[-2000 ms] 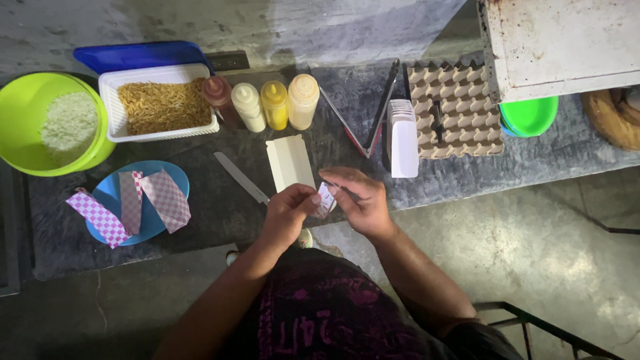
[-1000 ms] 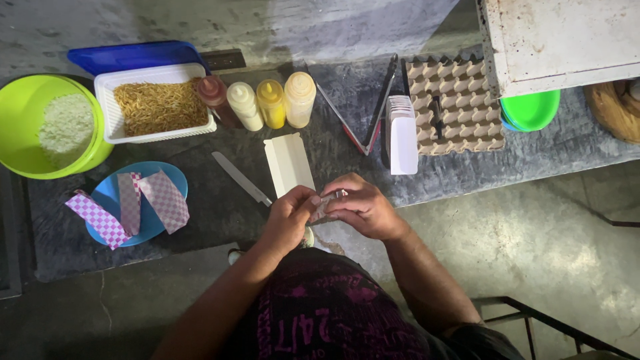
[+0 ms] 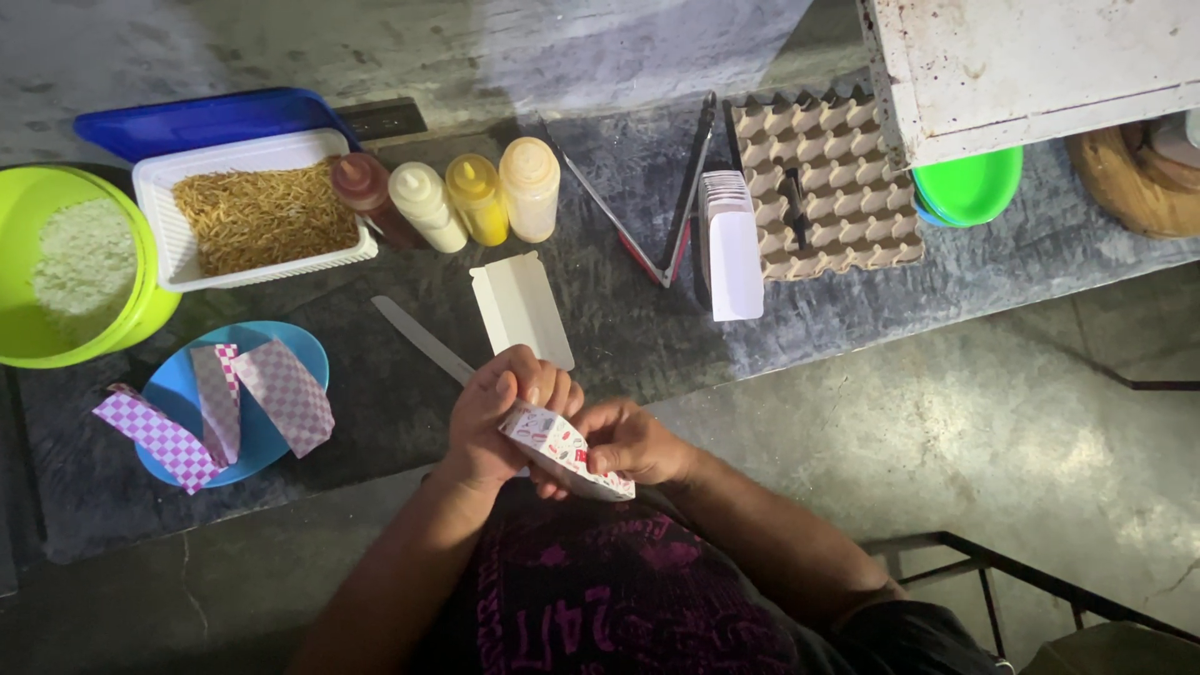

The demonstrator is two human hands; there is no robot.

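Observation:
A small printed cardboard tray (image 3: pixel 572 455), white with red and dark figures, is held between both hands over the counter's front edge. My left hand (image 3: pixel 502 412) grips its left end, with the fingers curled round it. My right hand (image 3: pixel 633 445) has its thumb on the printed side near the right end; part of its fingers is hidden. Just beyond the hands lies an unprinted-looking white cardboard tray (image 3: pixel 523 309), its inside facing up. A knife (image 3: pixel 422 337) rests on the counter left of it, one end hidden behind my left hand.
Along the back stand a green tub (image 3: pixel 150 300), a white basket (image 3: pixel 272 279) of shredded fried food and several squeeze bottles (image 3: pixel 478 202). Checkered paper sleeves lie on a blue plate (image 3: pixel 291 342). Right are tongs (image 3: pixel 684 206), stacked trays (image 3: pixel 736 262), an egg carton (image 3: pixel 844 187) and a white metal box (image 3: pixel 1041 75).
The printed tray in my hands has been turned and shows a longer printed side. My hands have shifted around it, the left now closed on one end.

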